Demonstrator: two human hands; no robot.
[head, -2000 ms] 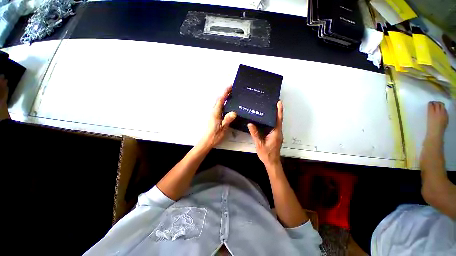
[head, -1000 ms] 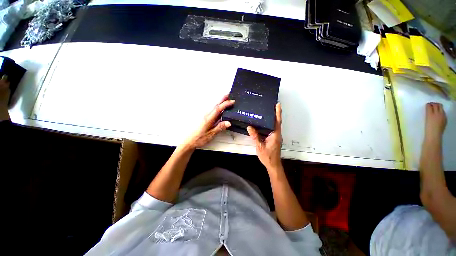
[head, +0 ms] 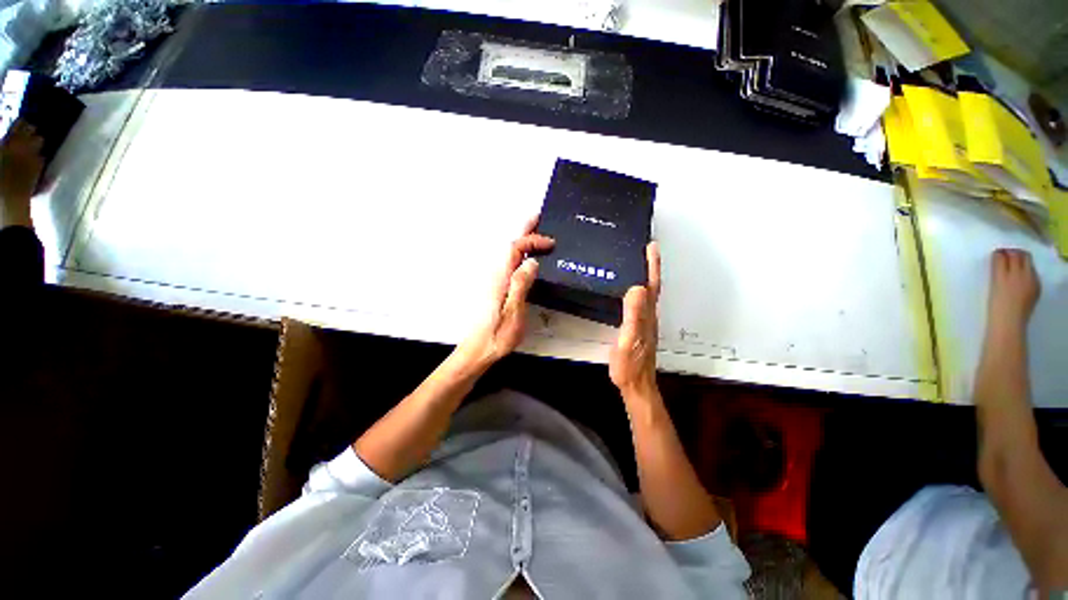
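Note:
A closed black packed box [head: 595,229] with small white lettering on top lies tilted slightly on the white bench top, near its front edge. My left hand [head: 511,295] holds its left side, with fingers along the edge. My right hand [head: 636,334] holds its lower right corner, thumb at the front edge and fingers along the right side. The underside of the box is hidden.
A clear plastic bag [head: 533,70] lies on the black band. A stack of flat black covers [head: 787,59] stands back right, beside yellow cartons [head: 954,127]. A neighbour's arm [head: 1010,375] is at right, another person's hand [head: 21,164] at left. A brown carton edge [head: 276,410] is below.
The box stays in nearly the same place. My left thumb has shifted up along its side and my right thumb now lies at its corner. The left neighbour's hand and black box have moved up.

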